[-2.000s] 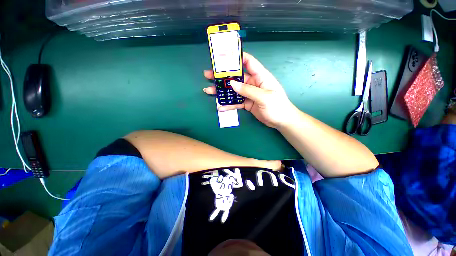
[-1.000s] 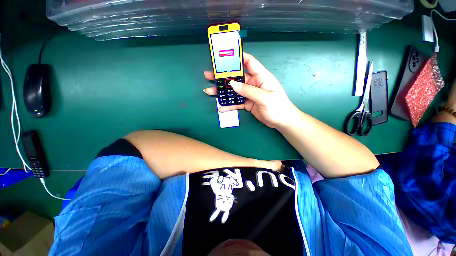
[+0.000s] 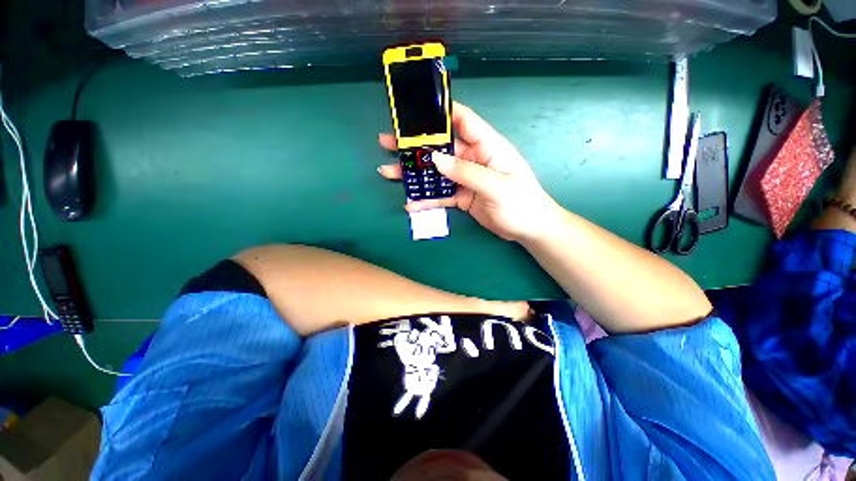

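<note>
My right hand [image 3: 493, 174] holds a keypad phone [image 3: 420, 127] upright above the green mat, with the thumb on its centre key. The phone has a yellow frame around a dark screen and black keys below. A white-labelled flat rectangle, likely a phone battery [image 3: 429, 224], sticks out below the phone's lower end. Its upper part is hidden, and I cannot tell whether it is held or lies on the mat. My left forearm lies along the front edge of the bench; my left hand is not visible.
Stacked clear blister trays [image 3: 432, 33] span the back. A black mouse [image 3: 69, 169] and a cabled dark keypad phone [image 3: 64, 287] are at left. At right are a pale strip [image 3: 676, 122], scissors [image 3: 680, 202], a dark panel [image 3: 713, 183], a smartphone [image 3: 762, 141] and a red pouch [image 3: 796, 169]. A person's arm [image 3: 842, 225] is at far right.
The phone's screen went from white, to a lit screen with a small red-pink box, to dark now. The phone has shifted slightly left in my right hand.
</note>
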